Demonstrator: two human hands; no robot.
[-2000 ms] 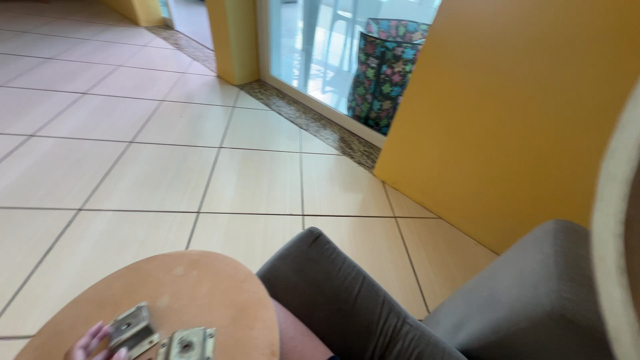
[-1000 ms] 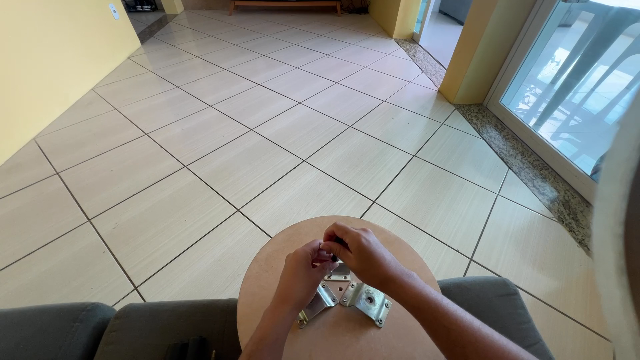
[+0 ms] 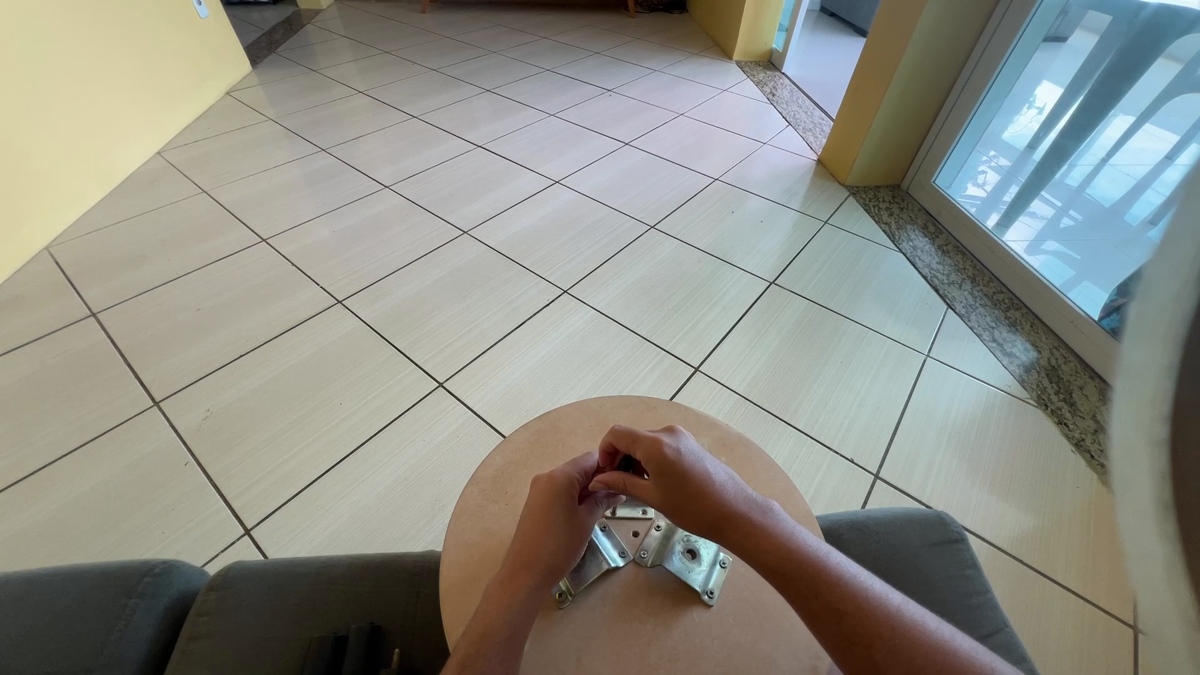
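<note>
A round wooden board [image 3: 656,637] lies low in the view, with metal brackets on it. My left hand [image 3: 561,511] and my right hand [image 3: 656,464] meet over its upper middle, fingertips together. Between them my right hand pinches a small dark object [image 3: 630,463], mostly hidden by the fingers. Under my left wrist is one bent metal bracket [image 3: 600,560]; a second metal bracket [image 3: 689,553] with a round hole and screws at its corners lies under my right forearm. A third metal bracket [image 3: 632,509] shows partly below my hands. What my left fingers hold is hidden.
Grey cushions [image 3: 309,600] are behind the board on both sides, with a dark object [image 3: 352,649] on the left one. Pale floor tiles [image 3: 506,281] spread ahead. A glass door [image 3: 1041,141] stands at right, and a blurred pale curved edge [image 3: 1148,422] borders the view.
The view has swung left since the earliest frame, where a hand was beside the brackets. Both hands have stayed together above the board since about a second ago.
</note>
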